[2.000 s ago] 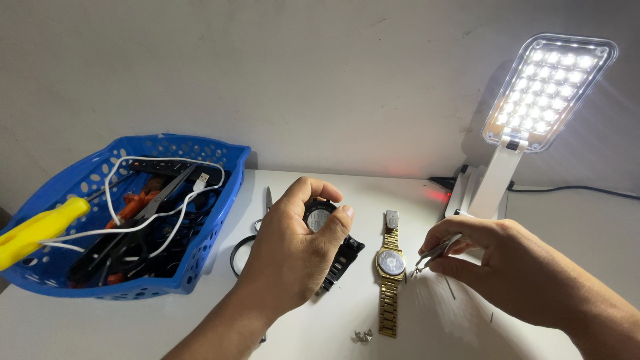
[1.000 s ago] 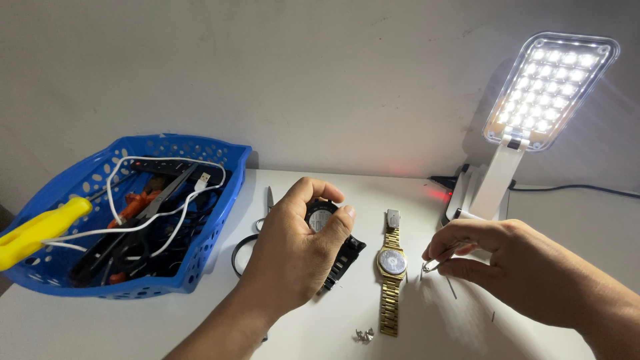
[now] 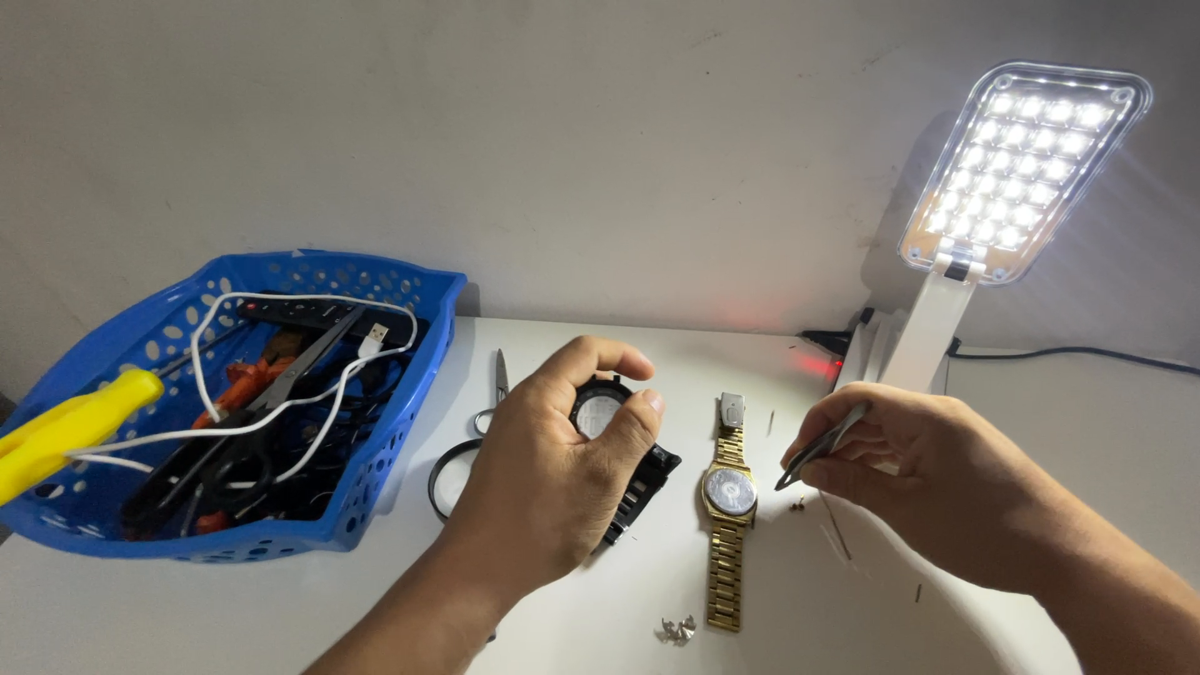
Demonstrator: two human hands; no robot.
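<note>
My left hand [image 3: 553, 469] grips a black wristwatch [image 3: 598, 412] by its case between thumb and fingers; its round back faces up and its dark strap [image 3: 647, 492] shows below the thumb. In my right hand [image 3: 872, 445] is a pair of metal tweezers [image 3: 820, 448], tips pointing down and left over the table. Whether the tips hold anything cannot be made out. Between the hands a gold-coloured wristwatch [image 3: 729, 492] lies face down, its metal bracelet stretched out and the clasp at the far end. Tiny dark parts [image 3: 797, 506] lie just right of it.
A blue plastic basket [image 3: 398, 450] at left holds scissors, a white USB cable and other tools; a yellow handle [image 3: 80, 427] juts over its rim. A lit LED lamp [image 3: 1027, 169] stands at right. Small metal pieces [image 3: 676, 630], scissors [image 3: 502, 380] and a black ring [image 3: 441, 478] lie on the table.
My right hand with the tweezers has shifted slightly, and the tweezers now point more steeply down and left. My left hand keeps its hold on the black watch.
</note>
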